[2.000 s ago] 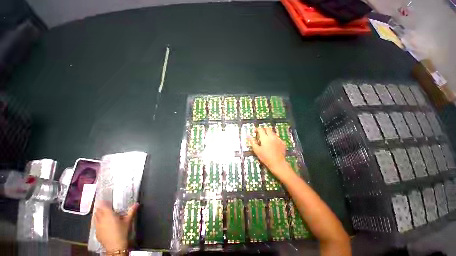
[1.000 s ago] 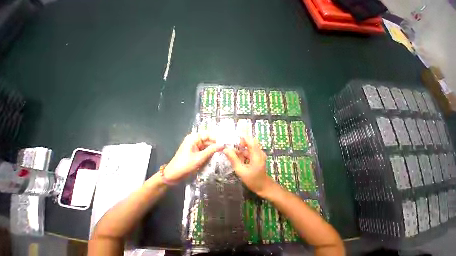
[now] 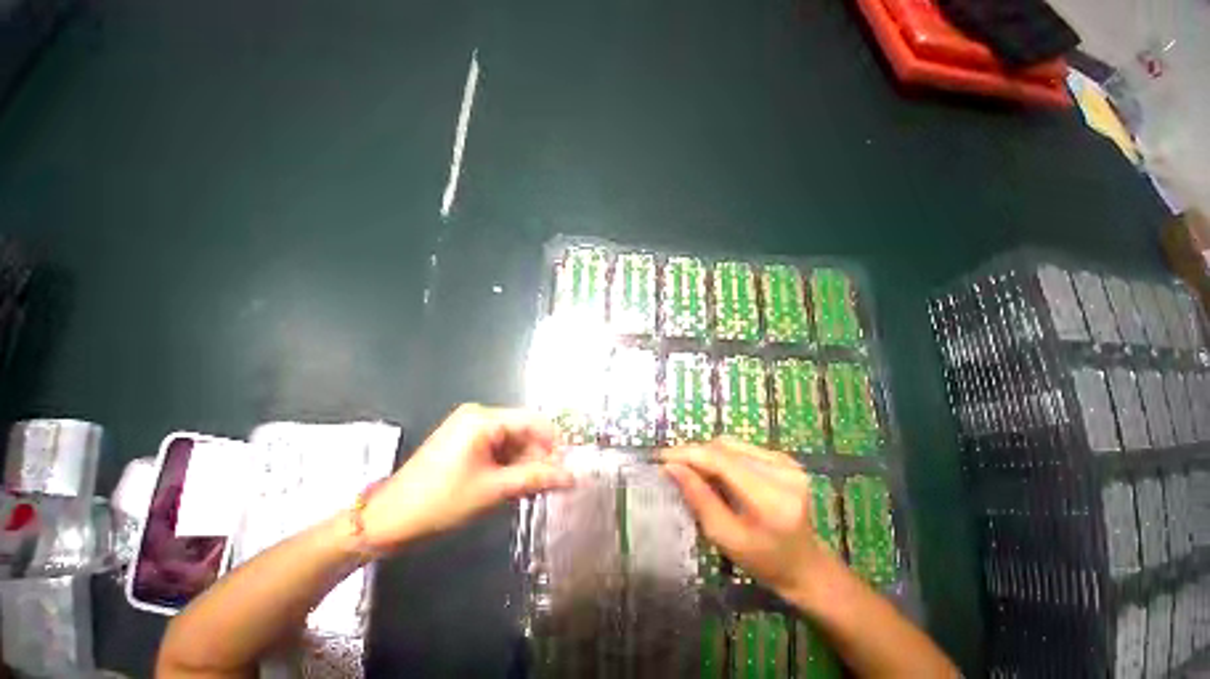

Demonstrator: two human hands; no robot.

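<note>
A clear blister tray (image 3: 886, 398) of green circuit boards (image 3: 799, 398) lies flat in front of me. A greyish-silver, see-through dome sheet (image 3: 581, 537) spans the lower left of the tray, over the boards, with a green line showing through. My left hand (image 3: 465, 480) pinches its upper left edge with thumb and fingers. My right hand (image 3: 750, 507) pinches its upper right edge. Strong glare on the tray and sheet hides the exact fingertip contact and the boards under it.
Silvery-white sheets (image 3: 338, 464) are piled at left, beside a smartphone (image 3: 179, 531) and crumpled clear packaging (image 3: 53, 531). A tall stack of filled trays (image 3: 1028, 438) stands at right. A red tray (image 3: 916, 47) with a black item is at the far right. A pale strip (image 3: 461, 139) lies beyond.
My left hand has gone from the sheet pile to the tray, meeting my right hand there. The grey sheet now lies spread between them, and the hands are farther apart than a second ago.
</note>
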